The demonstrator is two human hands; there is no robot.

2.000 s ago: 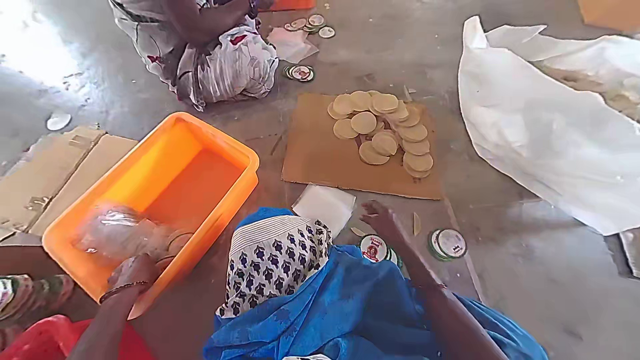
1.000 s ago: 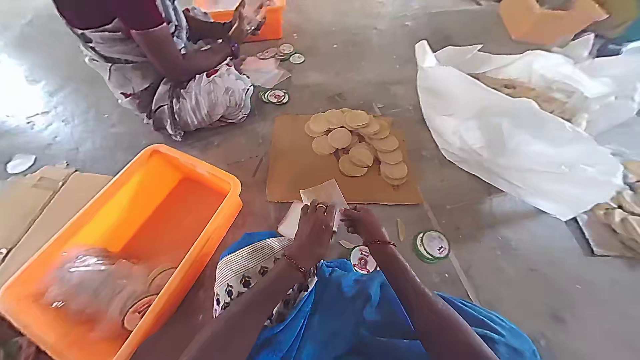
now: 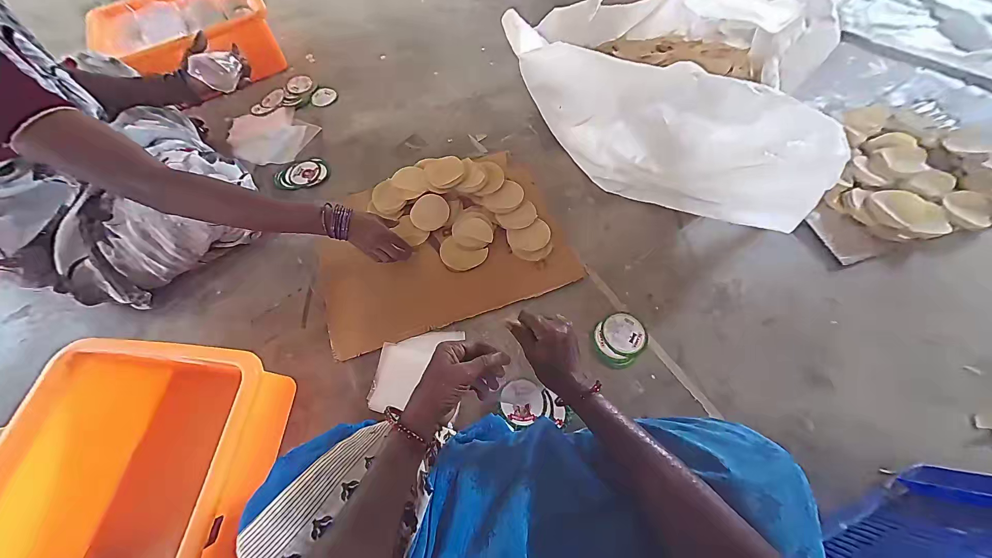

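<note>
My left hand [image 3: 457, 380] is raised over my lap with fingers curled, beside a stack of clear plastic sheets or bags [image 3: 407, 370]; whether it pinches something thin cannot be told. Close to its right, my right hand [image 3: 549, 345] has bent fingers, and its fingertips are too blurred to show a hold. Round printed labels [image 3: 521, 401] lie just below the hands, and a small pile of green-edged labels [image 3: 622, 335] is to the right. Beyond, many thin pale discs [image 3: 465, 208] are heaped on a cardboard sheet [image 3: 449, 298].
A co-worker's hand [image 3: 380, 236] touches the discs from the left. An orange tub [image 3: 256, 434] stands at lower left, another orange tub [image 3: 248, 46] at upper left. A large white sack [image 3: 674, 124] and more discs [image 3: 907, 174] lie at right, with a blue crate [image 3: 930, 504] at lower right.
My hands have come apart from the sheets they were at one second ago. The co-worker's arm has reached across to the discs. The view has shifted right.
</note>
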